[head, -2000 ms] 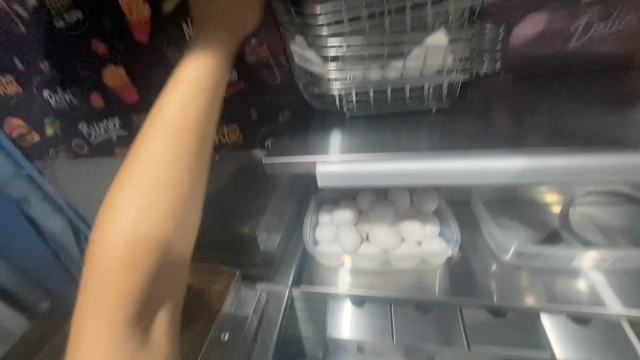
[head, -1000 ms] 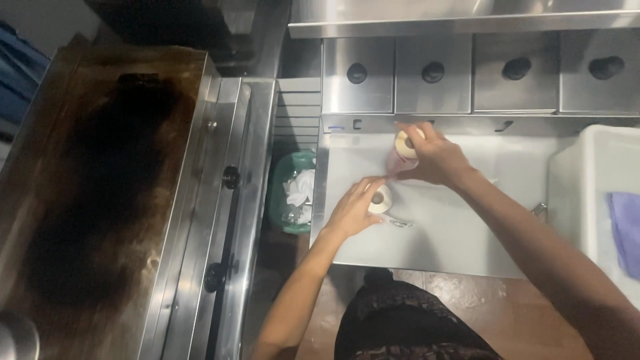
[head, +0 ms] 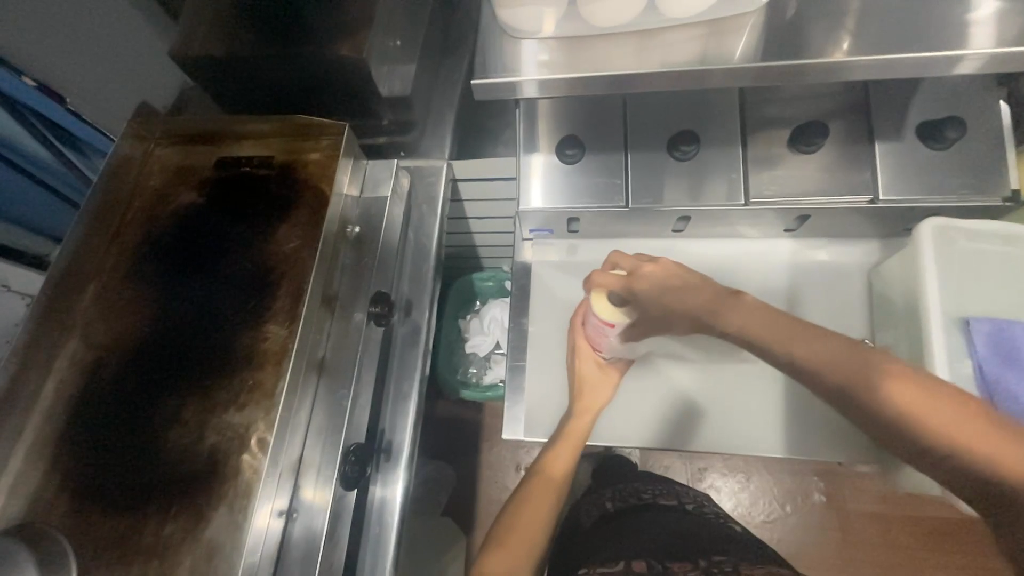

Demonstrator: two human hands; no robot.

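A cylindrical container point(head: 606, 326) with a cream-coloured top and a pinkish side bearing red writing is held over the left part of a white work surface point(head: 720, 392). Around its lower side my left hand point(head: 592, 364) is closed. My right hand point(head: 660, 294) grips the top from above and hides part of it. Whether the top is a lid or a roll's end cannot be told.
To the left is a stained flat griddle point(head: 296, 336) with black knobs. A green bin point(head: 452, 352) with crumpled paper stands between. Lidded steel pans point(head: 572, 180) line the back, under a steel shelf point(head: 720, 68). At right sits a white tub point(head: 904, 272) beside a purple cloth point(head: 1000, 360).
A second ago the hands were apart, each at a round cream-topped item; now both are together on one container. Two seconds ago an arm reached up near stacked clear trays. The view has swung down.
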